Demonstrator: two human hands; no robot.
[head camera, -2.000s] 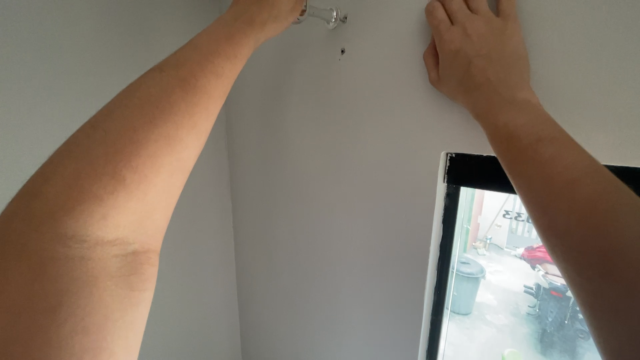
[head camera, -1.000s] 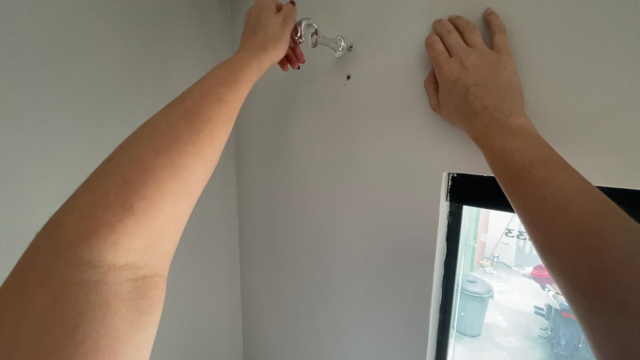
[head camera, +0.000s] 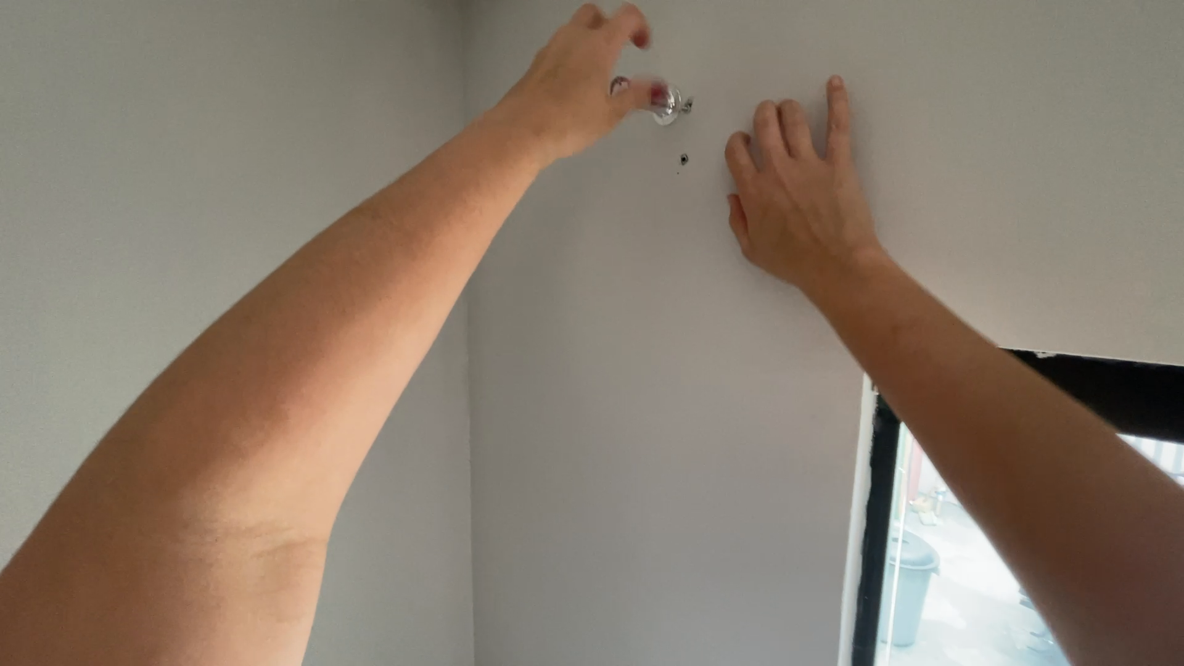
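Observation:
A clear, shiny curtain-rod bracket or similar hook-shaped fitting juts from the wall, with a screw end at its right side. My left hand is raised beside it, thumb across the fitting and fingers spread above; blur hides whether the thumb touches it. Just below the fitting a small dark hole shows in the wall. My right hand rests against the wall to the right of both, fingers apart and holding nothing.
Two plain grey walls meet at a corner left of the fitting. At the lower right is a window with a black frame, partly behind my right forearm. Through the glass a lidded bin stands outside.
My left hand's fingers have come apart and now spread above the fitting, where a second ago they were closed beside its hook. The view has shifted upward. My right hand stays on the wall.

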